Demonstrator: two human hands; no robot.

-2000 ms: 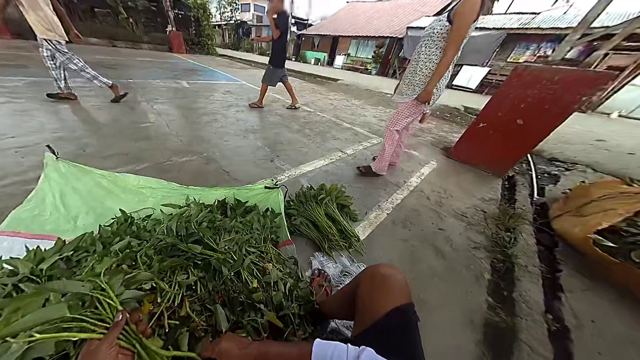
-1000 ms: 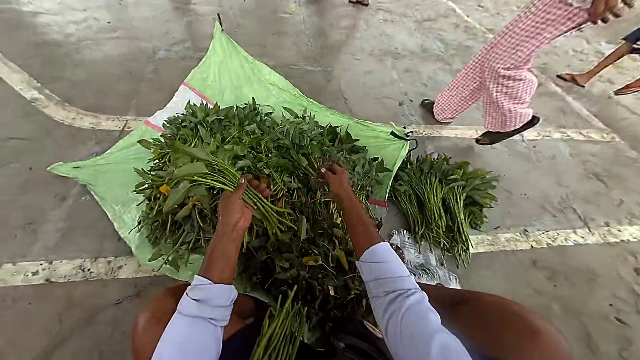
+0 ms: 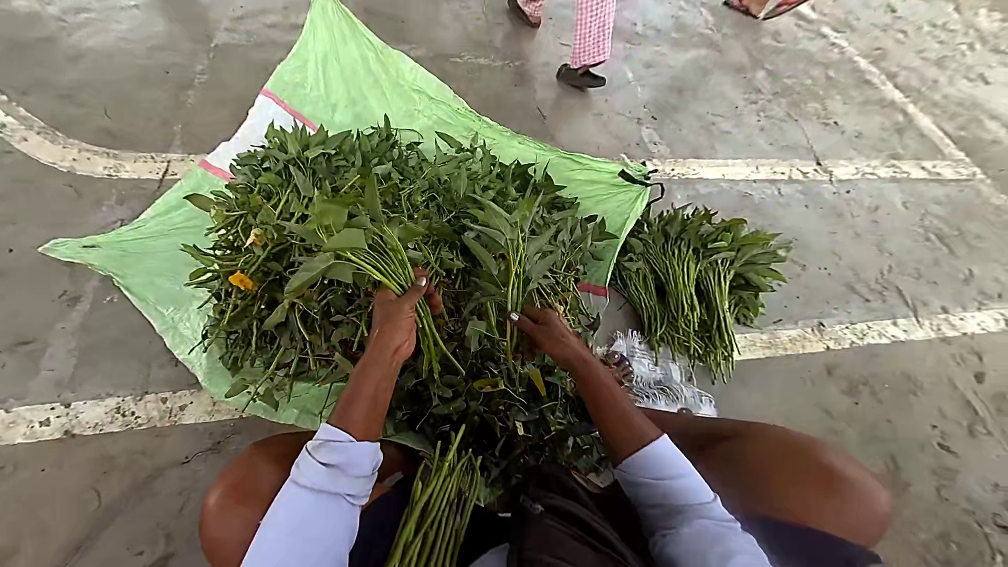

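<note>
My left hand is closed around a bunch of leafy green stems, whose leaves point up and left. To its right, my right hand grips a smaller sprig of leafy stems between thumb and fingers. Both hands are over a large heap of leafy greens with a few yellow leaves. The heap lies on a spread green woven sack with a white, pink-edged band. Below my hands, a bundle of stems rests between my legs.
Bundled greens lie on the concrete right of the sack, beside white plastic strands. My bent knees flank the heap. A person in pink checked trousers and dark shoes stands beyond it. Another foot shows at the top right. Painted white lines cross the ground.
My right hand, among the heap's leaves a second ago, now holds an upright sprig nearer my left hand. The view has turned down from the street to the heap since the earliest frame.
</note>
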